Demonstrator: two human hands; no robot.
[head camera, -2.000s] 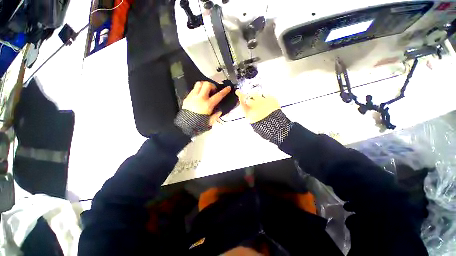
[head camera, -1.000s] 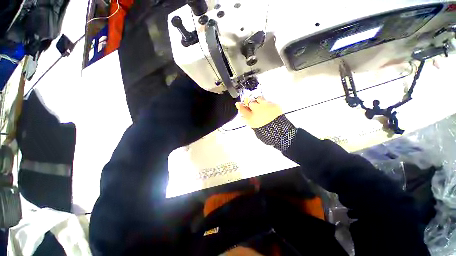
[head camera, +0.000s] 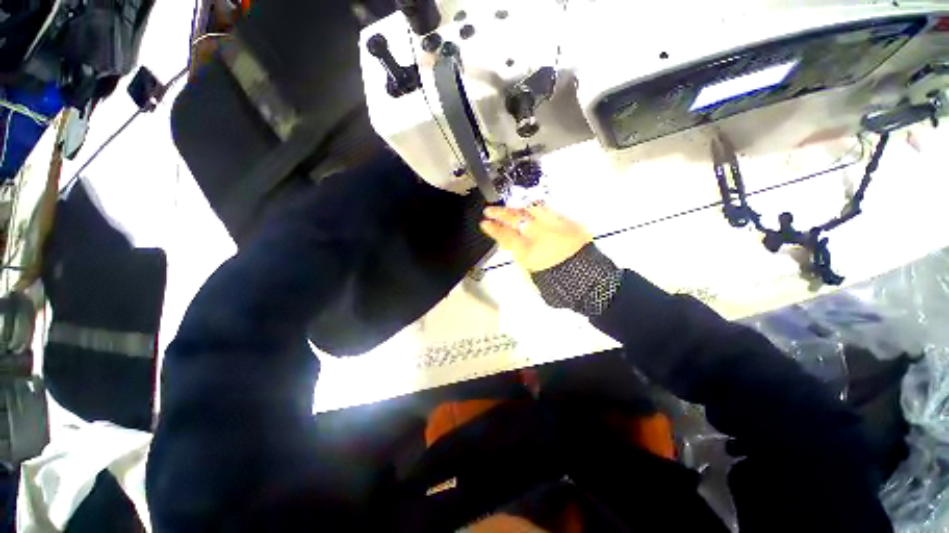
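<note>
The black padded mesh panel (head camera: 213, 141) lies turned on the table with a camouflage strip (head camera: 258, 89) across its upper left. Its edge runs under the presser foot and needle area (head camera: 512, 185) of the sewing machine (head camera: 614, 36). My right hand (head camera: 541, 239) lies flat with fingertips at the panel's edge, just in front of the needle; it grips nothing that I can see. My left hand is not visible; my left sleeve reaches over the panel and ends behind the machine head.
Stacked panels (head camera: 102, 302) with a pale band lie on the left. A white bag (head camera: 73, 458) is at lower left, a clear plastic bag (head camera: 916, 385) at lower right. A black jointed bracket (head camera: 786, 234) stands right of the needle. The control panel (head camera: 760, 89) is lit.
The panel has rotated, its upper part swinging left and its lower edge showing nearer to me. My left hand has gone out of sight behind the machine head. My right hand stays near the needle.
</note>
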